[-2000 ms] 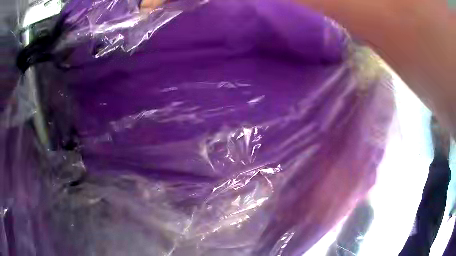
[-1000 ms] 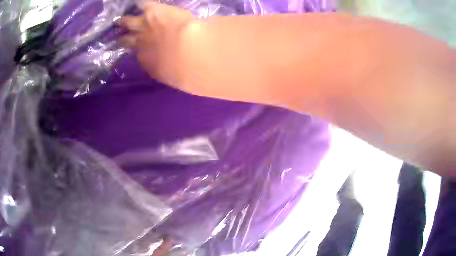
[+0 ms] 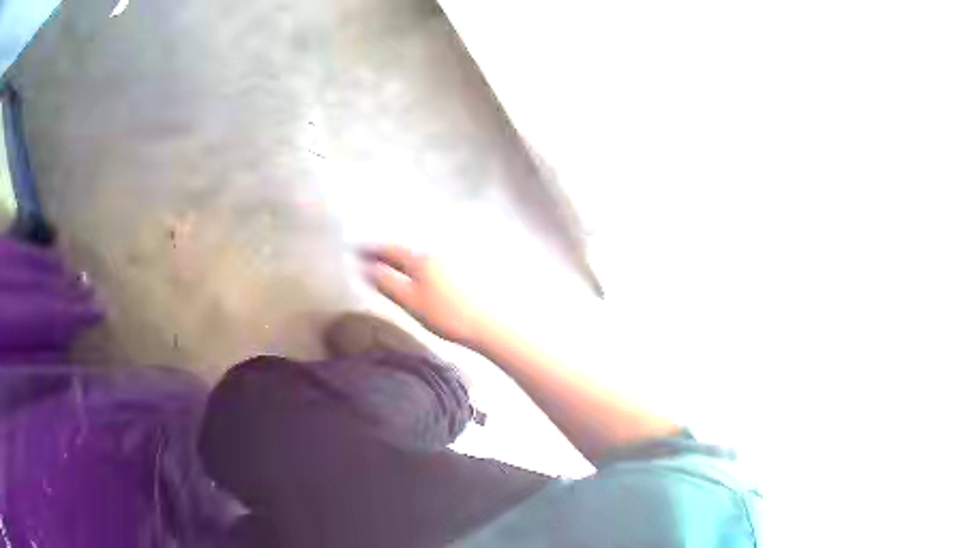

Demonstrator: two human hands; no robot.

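Observation:
My right hand (image 3: 418, 289) is bare, with its fingers apart and nothing visible in it. It hangs above the pale floor, right of my dark-trousered leg, and its fingertips are blurred and washed out by glare. My left hand is out of the picture. Purple garments (image 3: 96, 450) lie along the lower left edge, with shiny clear film over part of them. They are apart from my right hand.
The concrete floor (image 3: 214, 161) fills the upper left and middle. An overexposed white surface, seemingly a table (image 3: 803, 214), fills the right side. A blue-edged object (image 3: 19, 161) stands at the left edge. My teal sleeve (image 3: 664, 492) shows at the bottom.
The view has swung from the bagged purple garment to the floor. The garment no longer fills the picture. My right hand has left the film and now shows empty.

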